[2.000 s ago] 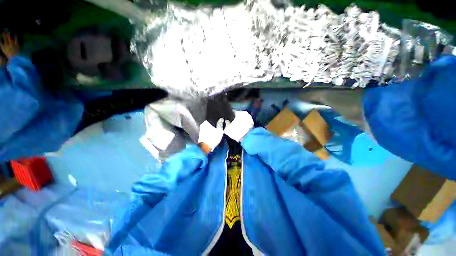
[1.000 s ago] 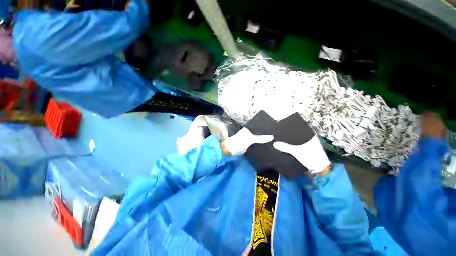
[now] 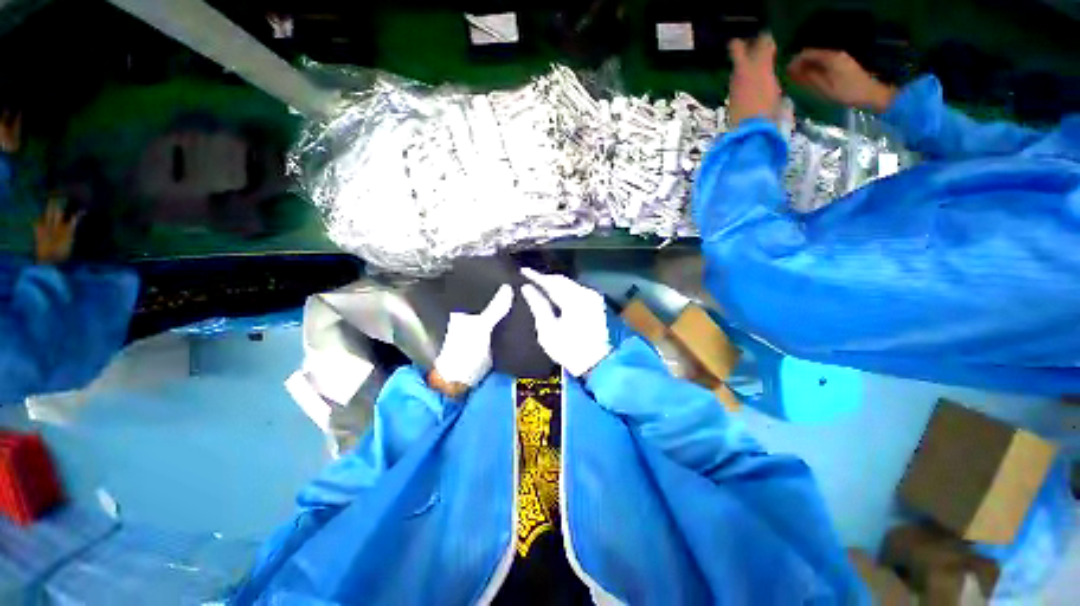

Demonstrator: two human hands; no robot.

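A matte dark grey sheet piece point(image 3: 512, 334) is held in front of my chest, at the bench's near edge. My left hand point(image 3: 471, 340), in a white glove, is on its left side. My right hand point(image 3: 569, 322), also gloved in white, is on its right side, thumb and fingers towards the middle. The sheet's lower part lies between the hands; its outline against the dark area behind is hard to tell. A dense heap of small white parts point(image 3: 640, 160) lies on the green bench beyond, with clear crinkled plastic film point(image 3: 344, 142) at its left.
A blue-sleeved person point(image 3: 876, 260) reaches over the heap from the right; another person's hand point(image 3: 55, 232) is at far left. A moulded dark piece point(image 3: 195, 166) lies on the bench. White crumpled material point(image 3: 367, 331), cardboard boxes point(image 3: 974, 471) and a red bin point(image 3: 29, 476) are lower.
The view has swung from its tilted angle to nearly level. The dark sheet, spread between both hands a second ago, now shows narrower. The person at the right reaches further over the heap.
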